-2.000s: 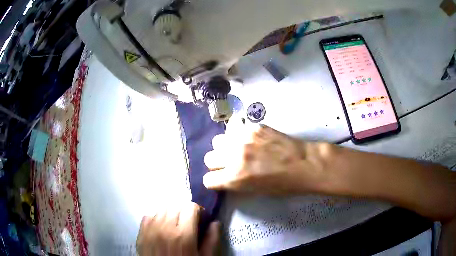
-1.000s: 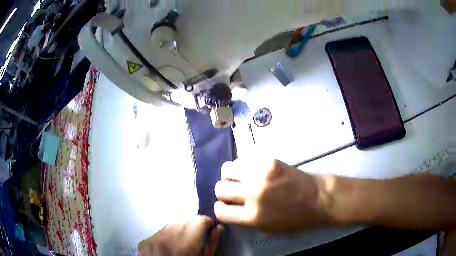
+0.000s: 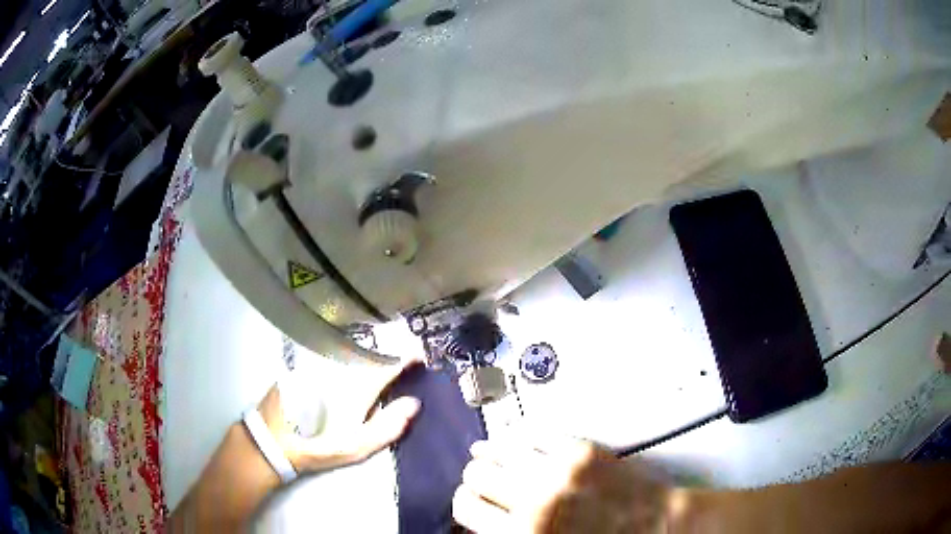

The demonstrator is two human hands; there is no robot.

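Observation:
A dark navy fabric piece (image 3: pixel 438 451) lies lengthwise in front of the needle, its far end at the presser foot (image 3: pixel 474 339) under the sewing machine head. My left hand (image 3: pixel 339 417), with a white band at the wrist, lies at the fabric's left edge near the foot. Its thumb is on the fabric and apart from the fingers, whose tips are washed out by glare. My right hand (image 3: pixel 542 485) is curled at the fabric's right edge, nearer to me, with its fingers on the edge. The fabric's near end runs out of the picture.
A black phone (image 3: pixel 749 308) with a dark screen lies right of the needle. A round metal disc (image 3: pixel 538 362) and a small grey plate (image 3: pixel 579 275) lie on the bed. The large machine arm (image 3: pixel 542 156) spans the top. Red-patterned covering (image 3: pixel 120 417) edges the left.
My left hand has moved from the fabric's near end up beside the foot. My right hand stays at the right edge. The view has tilted up; the phone screen, first lit, is dark.

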